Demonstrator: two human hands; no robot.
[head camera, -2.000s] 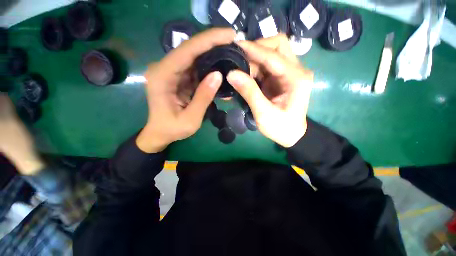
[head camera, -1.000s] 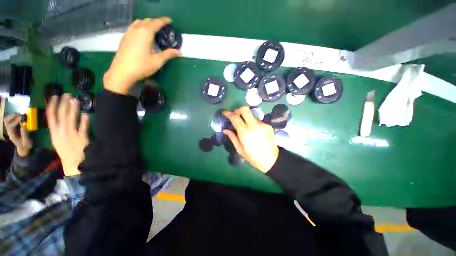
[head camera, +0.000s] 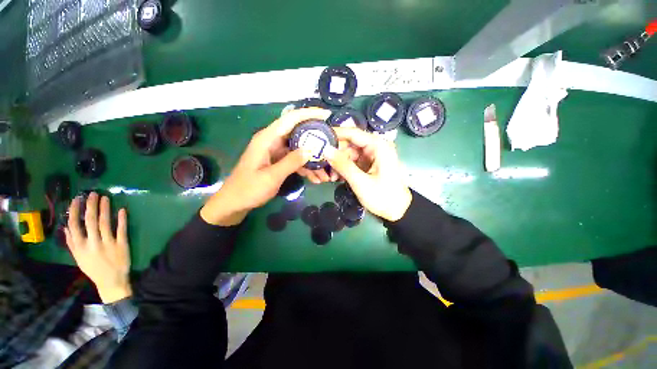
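My left hand (head camera: 263, 169) and my right hand (head camera: 371, 171) hold one round black housing (head camera: 311, 137) between them, its face with the white square turned up. Both thumbs lie on that face. Below my hands, black discs (head camera: 329, 216) lie in a loose pile on the green bench. Behind my hands, several labelled housings (head camera: 385, 112) lie with white squares up, some partly hidden by my fingers. Another labelled housing (head camera: 337, 85) lies on the white strip.
Open housings (head camera: 189, 171) stand at left, near another person's hand (head camera: 101, 241). A blister tray (head camera: 86, 54) is at upper left with a housing (head camera: 150, 14) beside it. A knife (head camera: 492, 140) and white tissue (head camera: 537, 115) lie at right. A metal upright (head camera: 504, 43) crosses behind.
My left hand has come back from the white strip at left to the middle. My right hand has left the disc pile. Both now hold a housing. The view has shifted.
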